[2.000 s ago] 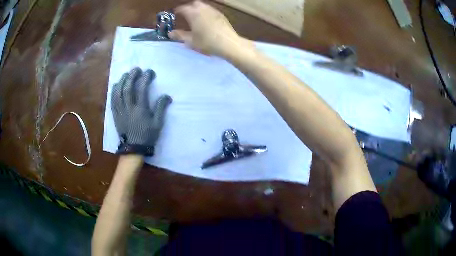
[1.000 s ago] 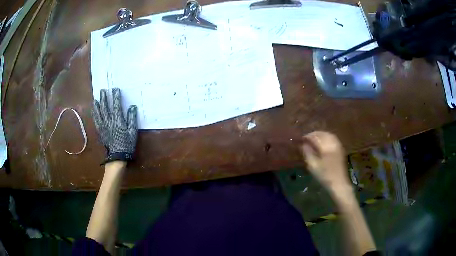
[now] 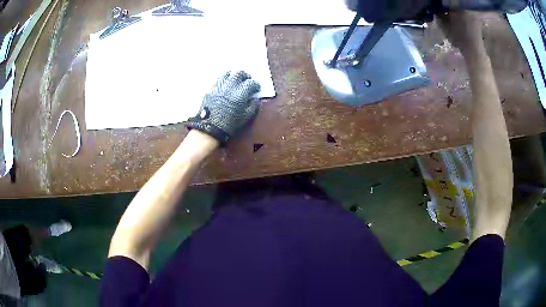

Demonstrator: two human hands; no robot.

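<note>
The white paper marker (image 3: 167, 66) lies on the table at upper left, washed out by glare. Two silver clamps, one at its upper left edge (image 3: 120, 23) and one farther right (image 3: 178, 8), grip its far edge. My left hand (image 3: 230, 105), in a grey mesh glove, rests with bent fingers at the marker's near right corner; its fingertips are hard to make out. The cutter's silver base plate (image 3: 371, 72) stands on the wood right of the marker, its dark motor body (image 3: 407, 7) cut off above. My bare right hand (image 3: 460, 30) is at the motor's right side, fingers hidden.
The wooden table (image 3: 299, 132) carries small dark scraps (image 3: 258, 147) near its front edge and a thin white loop (image 3: 78, 135) at left. Cut strips (image 3: 7, 120) lie far left and more pieces (image 3: 530, 48) far right. A printed carton (image 3: 446, 186) is below the edge.
My left hand has moved right along the marker's near edge to its corner. My right hand has gone from the table front up to the cutter. The view has shifted.
</note>
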